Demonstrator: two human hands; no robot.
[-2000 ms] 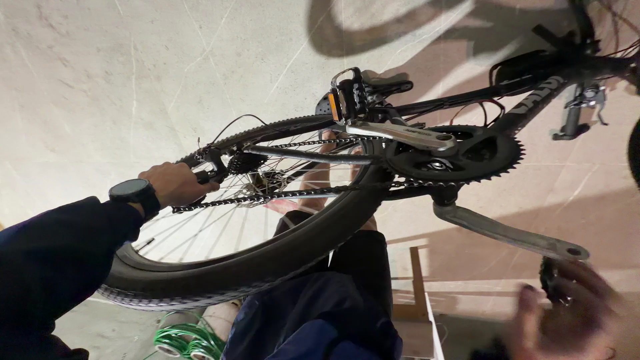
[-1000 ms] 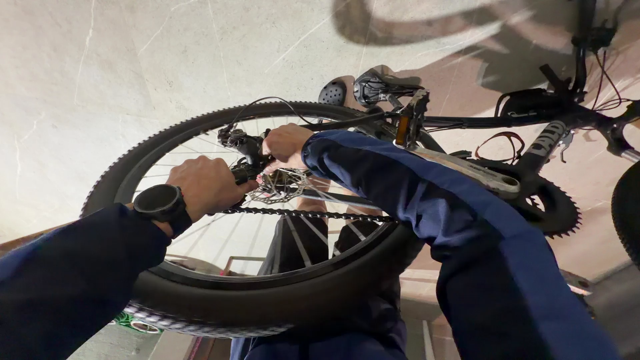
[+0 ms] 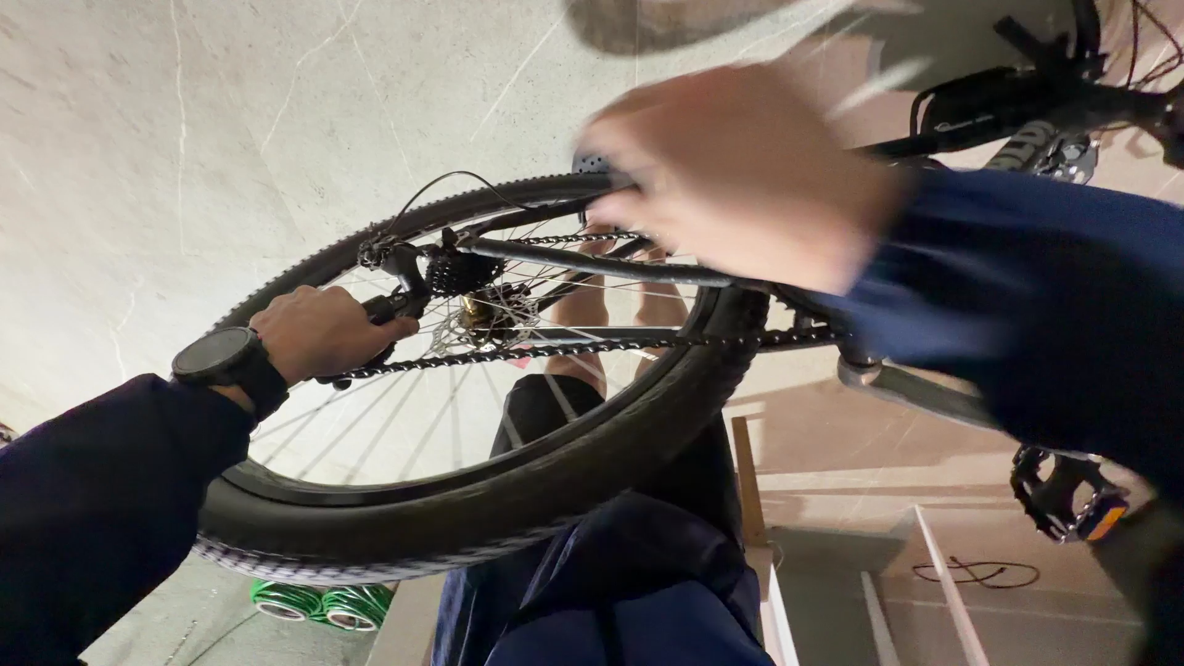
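A bicycle's rear wheel with a knobby tyre (image 3: 555, 481) fills the middle of the head view, tilted toward me. My left hand (image 3: 324, 333), with a watch on its wrist, is closed around the rear derailleur (image 3: 402, 296), beside the cassette (image 3: 462, 270). The bicycle chain (image 3: 555, 349) runs right from there to the crank area. My right hand (image 3: 731, 171), blurred, is above the frame's stay (image 3: 601, 261) with fingers curled; whether it holds anything is unclear. My right sleeve hides most of the chainring. A pedal (image 3: 1068, 490) shows at the lower right.
Green coiled cords (image 3: 324, 603) lie on the floor at the lower left. A wooden strip (image 3: 747, 481) and white-edged boards (image 3: 943, 592) are at the lower right, near a thin dark cable (image 3: 980, 572). The bicycle's front part extends to the upper right.
My right hand was near the pedal, then at the derailleur beside my left hand, and is now up and to the right of it. My left hand stays at the derailleur.
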